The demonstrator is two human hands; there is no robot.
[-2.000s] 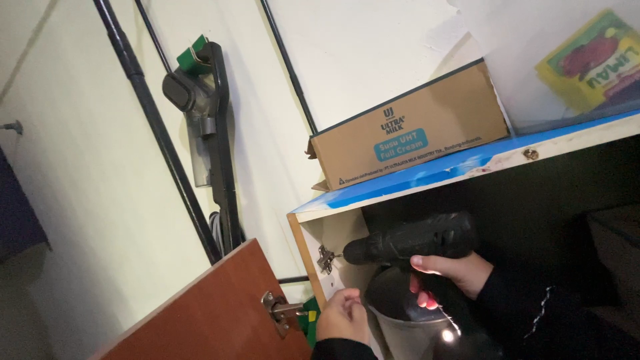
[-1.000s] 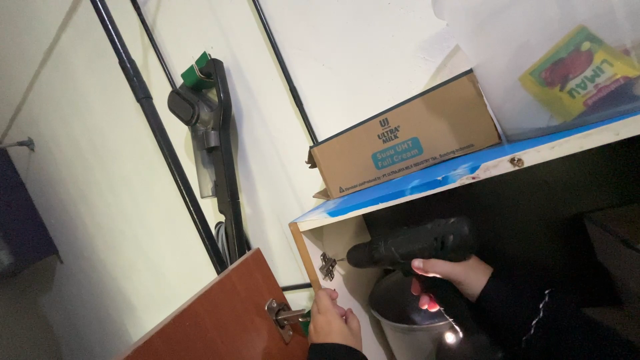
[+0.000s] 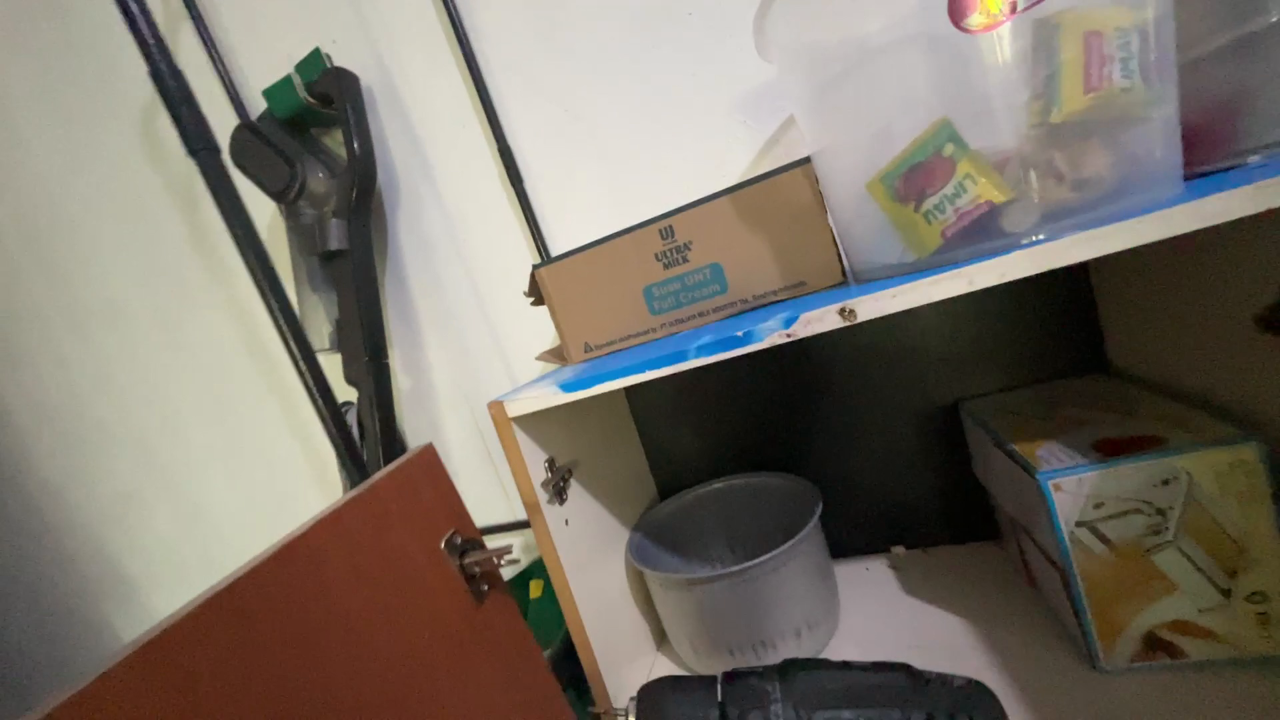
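A black cordless drill (image 3: 820,692) lies across the bottom edge of the view, its chuck and bit pointing left. Neither of my hands shows, so what holds the drill is hidden. Above it, a metal hinge mounting plate (image 3: 557,481) is fixed to the inner face of the cabinet's left side panel (image 3: 590,520). The reddish-brown cabinet door (image 3: 330,610) stands detached at the lower left, with a metal concealed hinge (image 3: 478,563) on its edge. A grey metal pot (image 3: 740,590) sits inside the cabinet, just above the drill in the view.
On the cabinet's blue-covered top (image 3: 690,345) stand a cardboard milk carton box (image 3: 690,265) and a translucent plastic bin (image 3: 1010,130) with yellow packets. A printed box (image 3: 1160,550) is inside at the right. A black stick vacuum (image 3: 365,260) and poles lean on the wall at left.
The drill has moved down from the mounting plate to the bottom edge. Both hands, seen before at the plate and on the drill, have left the view. More of the pot and printed box shows.
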